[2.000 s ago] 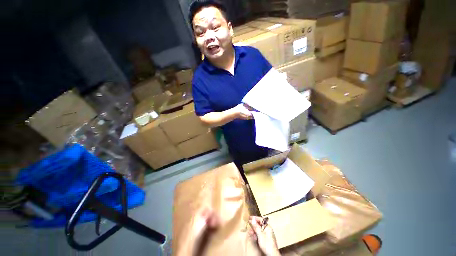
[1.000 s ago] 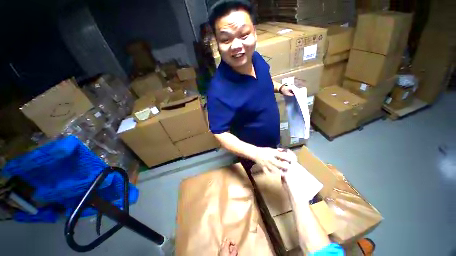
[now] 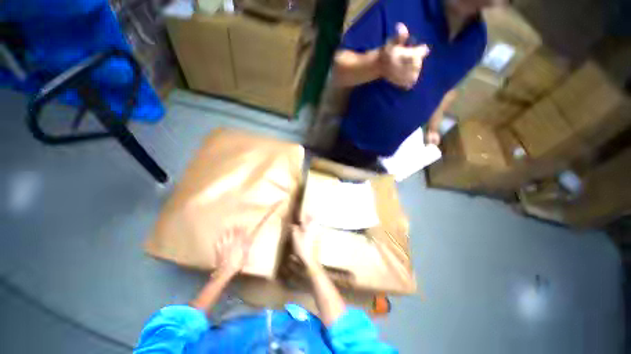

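Observation:
The kraft-paper-wrapped package (image 3: 228, 187) lies in front of me, with wrinkled brown paper. My left hand (image 3: 232, 247) rests on its near part, fingers apart and holding nothing. My right hand (image 3: 304, 238) is at the near left side of the open carton (image 3: 391, 190), by the gap between carton and package. It is blurred, and I cannot tell whether its fingers grip anything. A white sheet (image 3: 349, 205) lies in the open carton.
A person in a dark blue shirt (image 3: 394, 104) stands beyond the carton, one hand raised, the other holding white papers (image 3: 413, 155). The pallet truck handle (image 3: 83, 97) and a blue plastic pallet (image 3: 66, 34) are at left. Cartons (image 3: 263, 66) stand behind; more are stacked at right.
My view has tilted down. My right hand has moved back from the sheet to the carton's near left side. My left hand shows farther up on the package. The person's hand has lifted off the carton.

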